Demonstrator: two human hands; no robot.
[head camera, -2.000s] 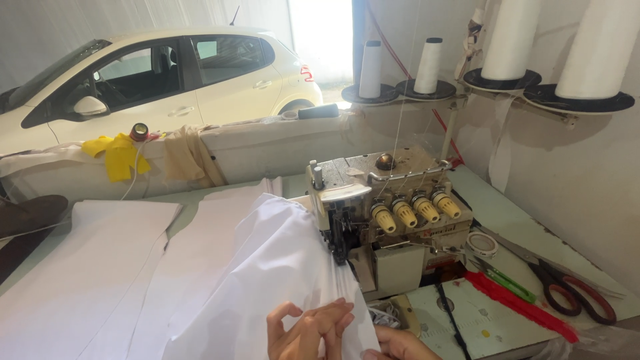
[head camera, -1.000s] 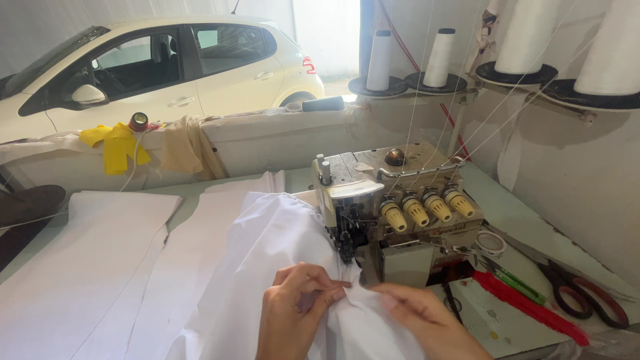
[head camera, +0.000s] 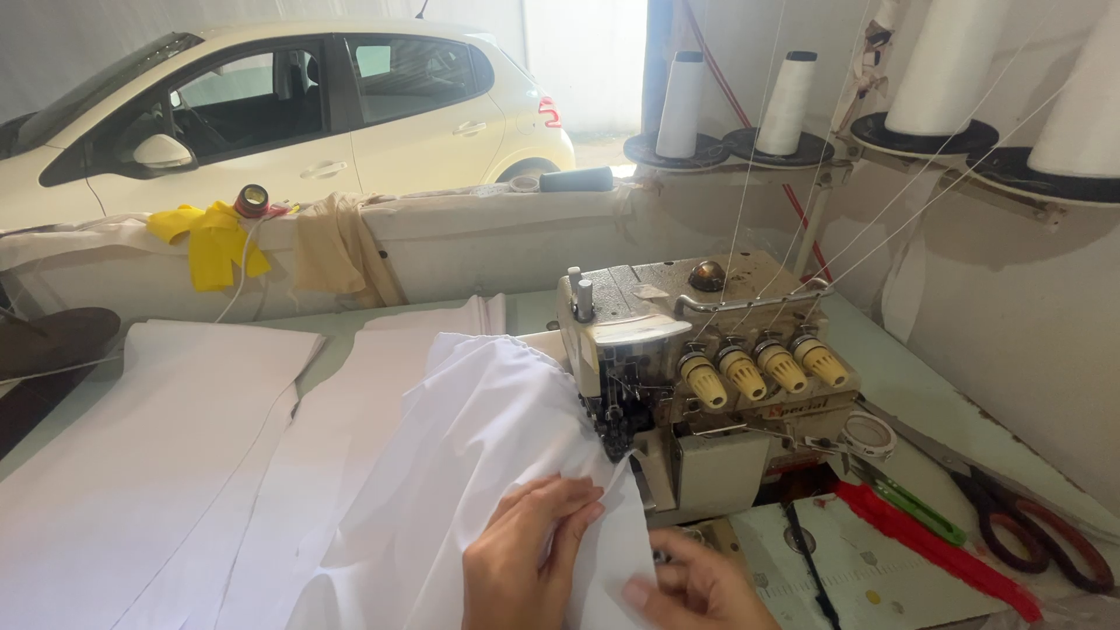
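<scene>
A white fabric piece (head camera: 455, 437) drapes over the table, its upper right edge running under the needle area of an overlock sewing machine (head camera: 630, 306). My left hand (head camera: 534, 547) pinches a fold of this fabric just in front of the presser foot area, thumb and fingers together. To its right, my right hand (head camera: 700, 582) is at the cloth's right edge, fingers curled and slightly blurred; its thumb lies over the fabric, and whether it grips the edge is not plain. Thread runs from white thread cones (head camera: 785, 105) down to the machine.
Stacked white cut fabric (head camera: 157, 420) covers the table's left. Right of the machine lie large scissors (head camera: 1006, 507), a green-handled cutter (head camera: 919, 512), a red fabric strip (head camera: 945, 547) and a tape roll (head camera: 868, 435). A low wall with yellow cloth (head camera: 210, 245) stands behind; a car (head camera: 420, 131) is beyond.
Both hands were lower by the cloth's edge two seconds ago, then came up closer to the machine. Since one second ago, my right hand has moved down along the fabric's right edge.
</scene>
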